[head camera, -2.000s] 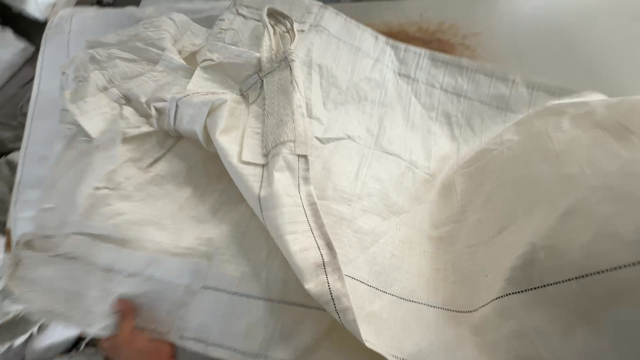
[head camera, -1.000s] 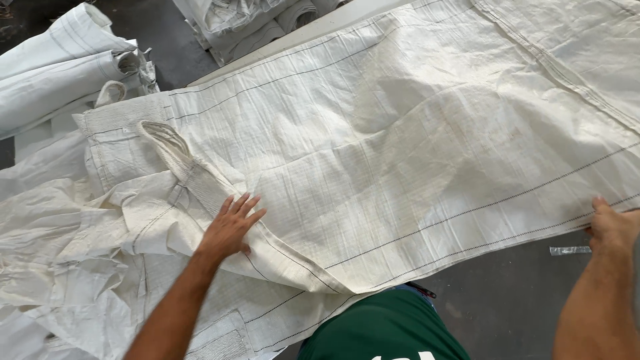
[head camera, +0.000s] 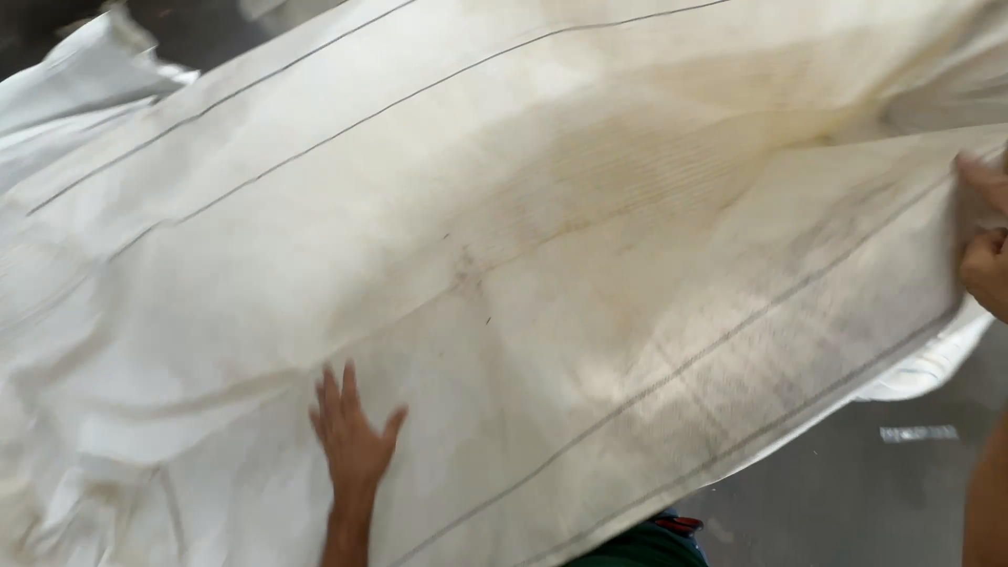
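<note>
A large white woven fabric piece (head camera: 441, 276), apparently a bulk bag, spreads across most of the head view. Dark stitched seams run along its upper and lower sides, and a yellowish-brown stain marks its middle. My left hand (head camera: 354, 437) lies over the lower left part with its fingers spread, gripping nothing. At the right edge, my right hand (head camera: 984, 236) pinches the fabric near its seamed border; part of this hand is cut off by the frame. Creased fabric gathers at the lower left.
More white fabric (head camera: 87, 79) lies at the upper left. Grey floor (head camera: 835, 480) shows at the lower right, with a small pale strip (head camera: 917, 434) on it. Green clothing (head camera: 646, 547) on my body is at the bottom edge.
The fabric has shifted and now shows a broad stained face; the loop and folded seam seen near my left hand one second ago are out of sight. The view has moved closer.
</note>
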